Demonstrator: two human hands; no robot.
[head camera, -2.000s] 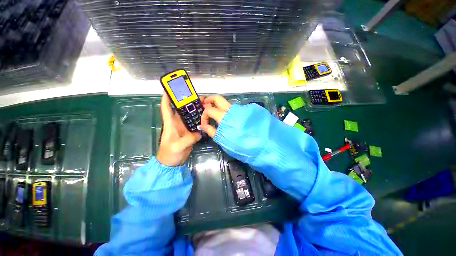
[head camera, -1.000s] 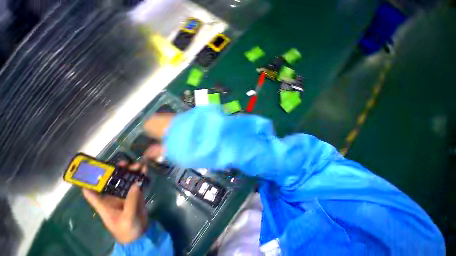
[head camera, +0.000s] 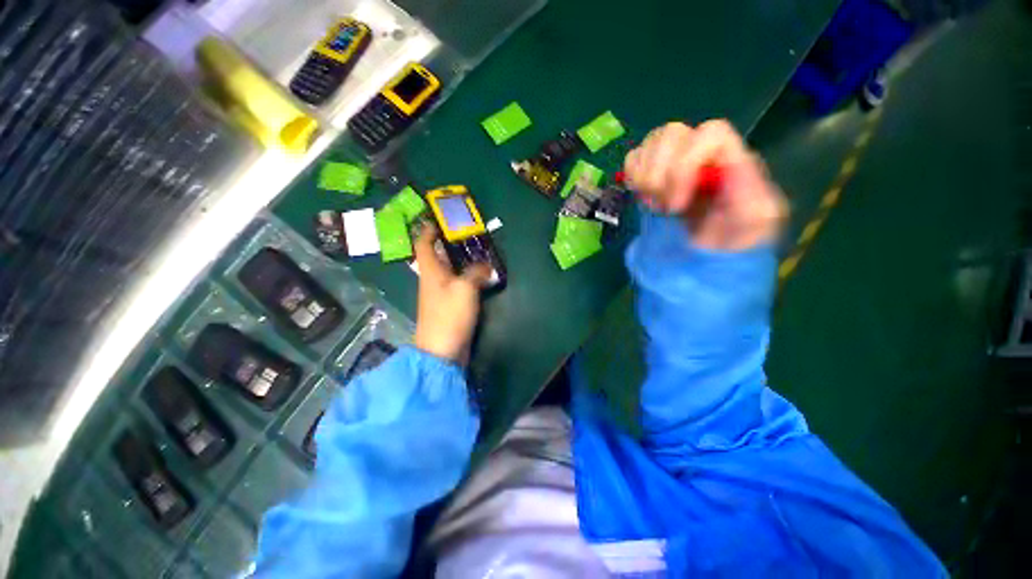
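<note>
A keypad phone (head camera: 456, 215) with a yellow frame and lit screen is in my left hand (head camera: 447, 296), held over the mat beside the green labels. Its lower keys are partly behind my fingers. My right hand (head camera: 713, 187) is raised at the right and closed around the red pen (head camera: 710, 179); only bits of red show between the fingers. Flat green pieces (head camera: 577, 240) lie on the mat with small dark parts. A white-faced piece (head camera: 361, 232) lies left of the held phone, and a tiny white chip (head camera: 495, 225) beside it.
A clear blister tray (head camera: 243, 452) at lower left holds several black phones, backs up. Two yellow-framed phones (head camera: 414, 88) lie at upper left beside a yellow tape piece (head camera: 258, 102). Stacked trays (head camera: 85, 170) stand at far left. A blue object (head camera: 849, 57) is at upper right.
The view has shifted right. My left hand has carried the phone from over the tray to the mat by the green pieces. My right hand has taken the red pen off the mat and lifted it.
</note>
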